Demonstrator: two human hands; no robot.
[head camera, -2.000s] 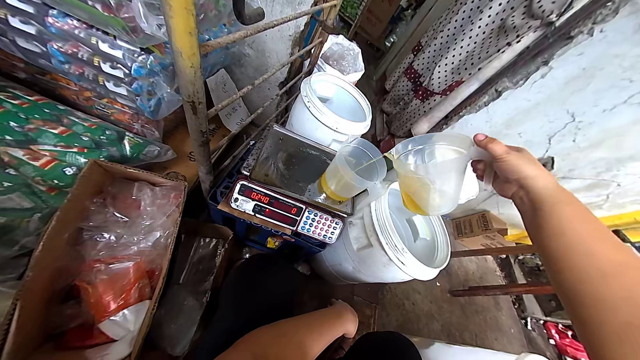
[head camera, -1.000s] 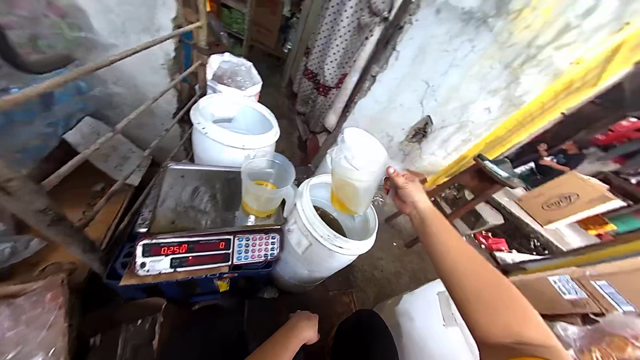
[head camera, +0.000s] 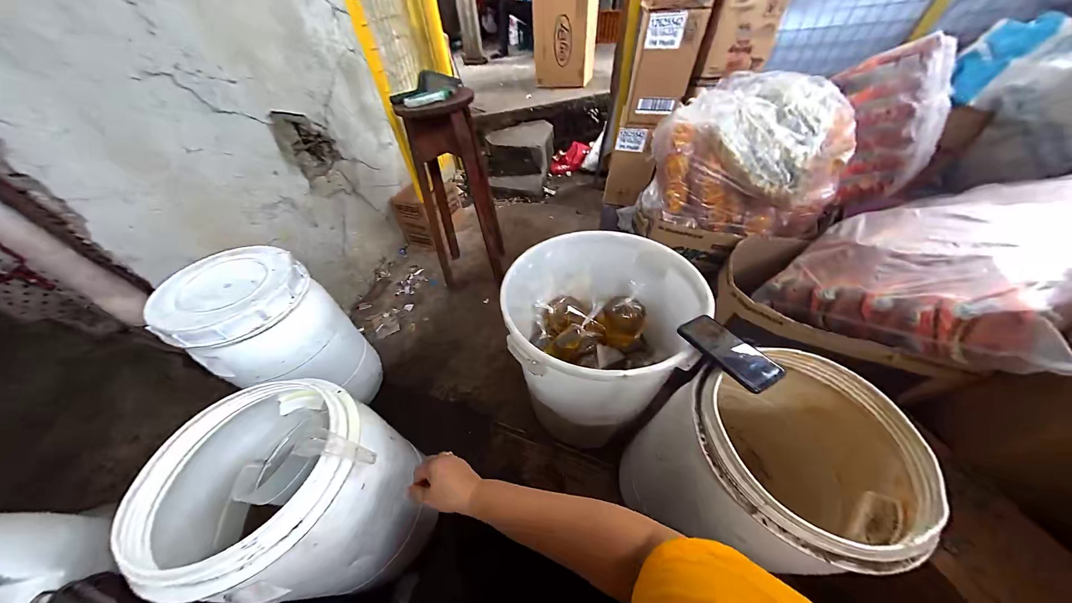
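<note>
My right hand (head camera: 444, 483) is at the outer side of an open white plastic drum (head camera: 381, 490) at lower left, its fingers curled with nothing visible in them. A clear plastic measuring jug (head camera: 289, 461) sits inside that drum's mouth, its handle over the rim. Whether liquid is in the jug cannot be told. My left hand is out of view. Ahead stands a white plastic bucket (head camera: 557, 398) with several tied clear bags of amber liquid (head camera: 622, 322) inside. A black smartphone (head camera: 733, 353) lies across the rim of a second open drum (head camera: 670, 465), beside the bucket.
A lidded white drum (head camera: 289, 327) stands behind the open one, near the cracked wall (head camera: 209, 126). A wooden stool (head camera: 452, 159) holds small items. Cardboard boxes (head camera: 662, 75) and plastic-wrapped goods (head camera: 762, 151) line the right. A small container (head camera: 877, 517) is inside the right-hand drum.
The view has swung far to the right. My right hand has let go of the jug it held over the drum. My left hand and the scale have gone out of view.
</note>
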